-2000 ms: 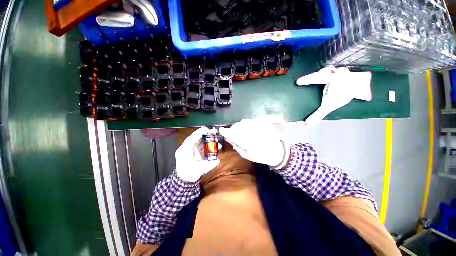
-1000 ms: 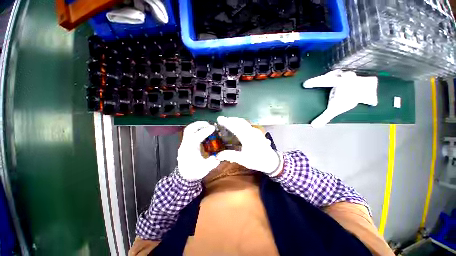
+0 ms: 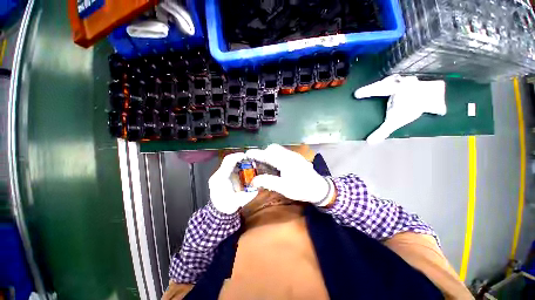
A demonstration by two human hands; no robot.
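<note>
A small wound coil (image 3: 247,174), orange-red with blue ends, is held upright between my two gloved hands, above the lap and just before the bench's front edge. My left hand (image 3: 227,183), in a white glove, is closed around its left side. My right hand (image 3: 293,176), also in a white glove, touches it from the right with fingertips at its top and lower right. The fingers hide parts of the coil's edges. I cannot tell whether a black housing is with it.
Rows of black units (image 3: 193,102) stand on the green bench (image 3: 317,120). Behind them are a blue bin (image 3: 305,47) of dark parts and an orange tray (image 3: 111,23). A spare white glove (image 3: 405,102) lies at right, before clear blister trays (image 3: 469,41). A green conveyor (image 3: 64,164) runs at left.
The coil was tilted one second ago and now stands upright, with its orange side showing. Both hands remain on it, and the right fingers have shifted around it.
</note>
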